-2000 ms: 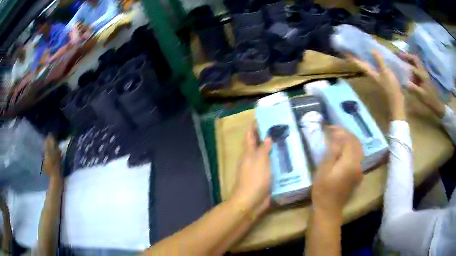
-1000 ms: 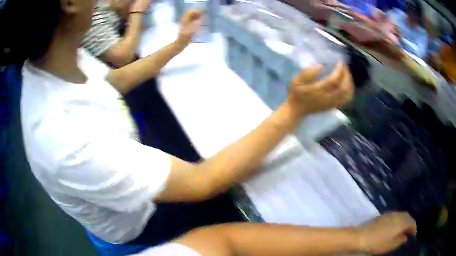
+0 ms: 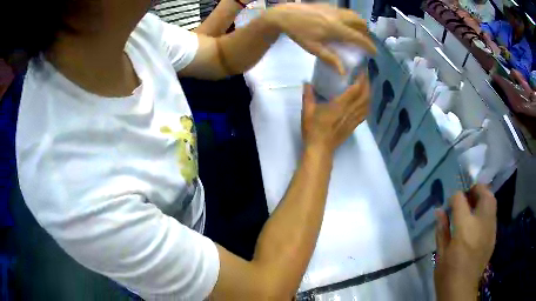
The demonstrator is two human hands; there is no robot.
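Note:
Pale blue retail boxes (image 3: 420, 206) with dark fan pictures stand upright in a row at the right, white flaps up at their tops. My right hand (image 3: 465, 238) is at the lower right, its fingers closed at the top edge of the nearest box, beside its white flap (image 3: 473, 159). The thumb lies on the left side. The fingertips partly hide the contact. My left hand is not in view.
A seated co-worker in a white shirt (image 3: 111, 194) fills the left. Their two hands hold a blurred whitish item (image 3: 336, 73) over the white sheet (image 3: 344, 206). Another person in blue (image 3: 510, 44) sits beyond the boxes.
The view has swung far left from the tan bench to the row of boxes. My right hand now shows at the row's near end. The co-worker's hands have come together around the whitish item.

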